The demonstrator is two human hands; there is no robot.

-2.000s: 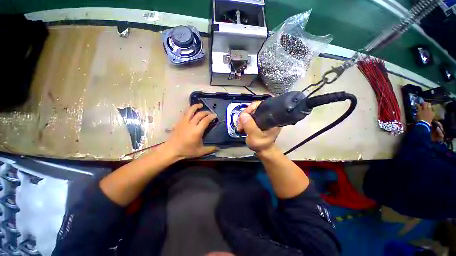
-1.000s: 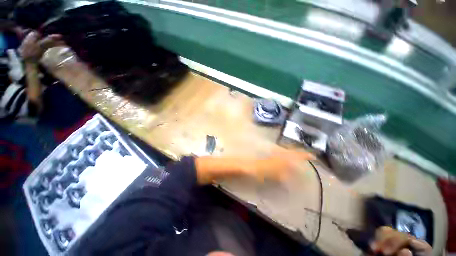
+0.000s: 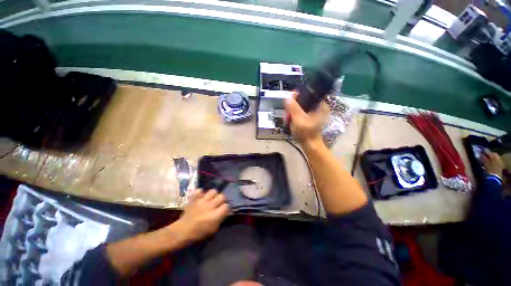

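Observation:
A black rectangular speaker housing (image 3: 275, 192) lies in front of me, with a round opening at its right part and thin red and dark lead wires across it. My left hand (image 3: 206, 210) rests at its lower left edge, fingers bent; whether it grips the rim is unclear. My right hand (image 3: 307, 118) holds the black electric screwdriver (image 3: 317, 88), blurred, over the right side of the screw feeder (image 3: 271, 118). The bit tip is hard to make out. A speaker driver (image 3: 235, 106) lies magnet up left of the feeder.
A finished unit (image 3: 379, 174) with its driver cone up lies at right, beside a red wire bundle (image 3: 439, 144). The bag of screws (image 3: 338, 114) is behind my right hand. Stacked housings (image 3: 84, 106) stand at left, a white tray (image 3: 25, 234) lower left. Another person's hand (image 3: 493, 163) is far right.
The view has swung back from the left. The unit with the fitted driver is now at right, and an open housing lies before me. My right hand has raised the screwdriver to the feeder.

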